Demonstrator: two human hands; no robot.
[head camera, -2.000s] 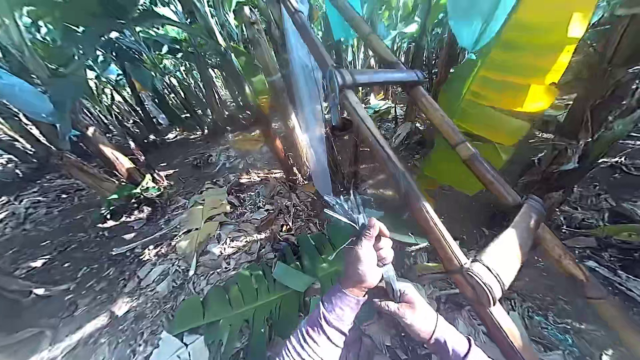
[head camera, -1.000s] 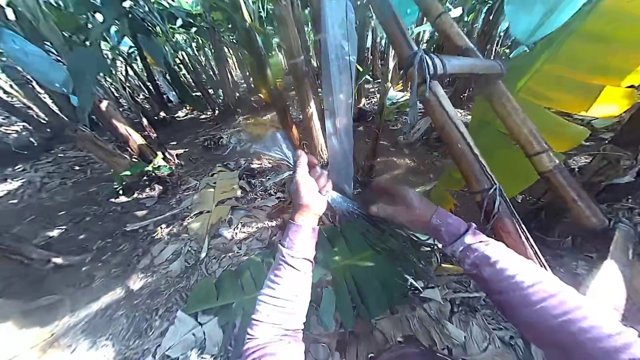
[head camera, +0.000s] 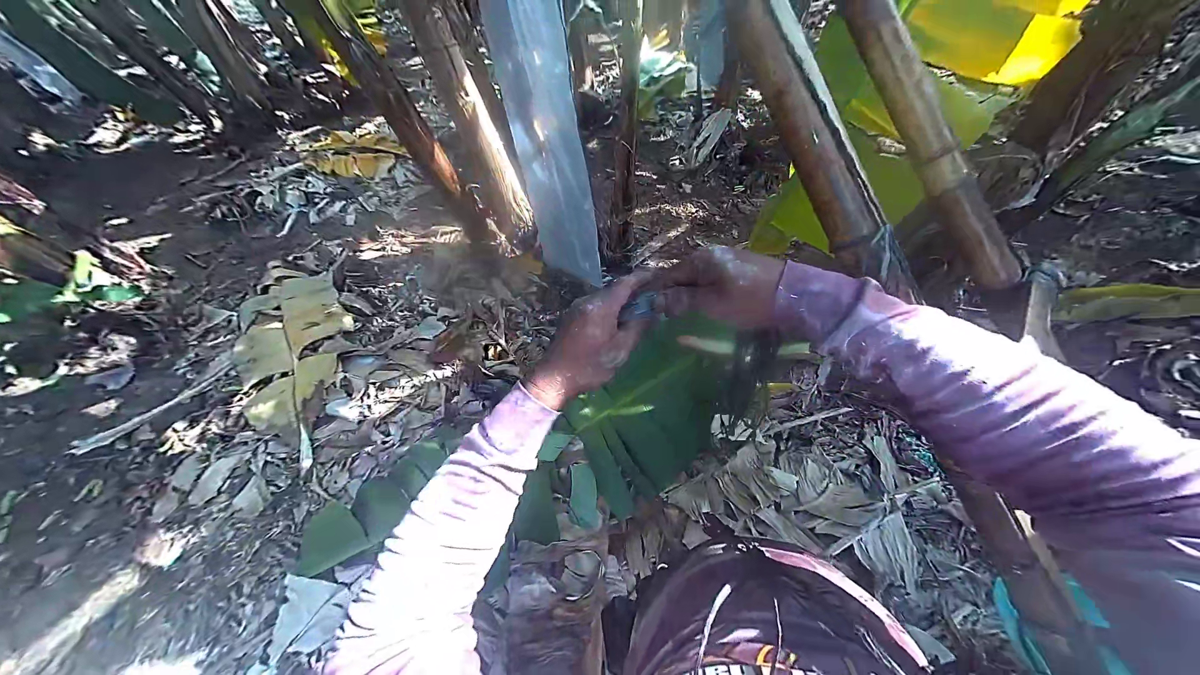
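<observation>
A long strip of translucent plastic sheeting (head camera: 553, 141) hangs down in the middle, its lower end just above my hands. My left hand (head camera: 591, 342) and my right hand (head camera: 717, 286) meet below it, fingers bent around something small and bluish that is mostly hidden. Dark thin strands (head camera: 750, 366) hang beneath my right hand; what they are is unclear. Under both hands lies a green banana leaf (head camera: 647, 403) on the ground. Whether the sheeting touches my fingers cannot be told.
A bamboo ladder stands at the right, with one rail (head camera: 816, 141) and another rail (head camera: 937, 150). Banana stems (head camera: 469, 122) rise behind the sheeting. A dry banana leaf (head camera: 295, 352) and litter cover the ground at left. A dark cloth garment (head camera: 750, 609) shows at the bottom.
My hands, together two seconds ago and apart one second ago, are together again below the sheeting. The view has shifted downward.
</observation>
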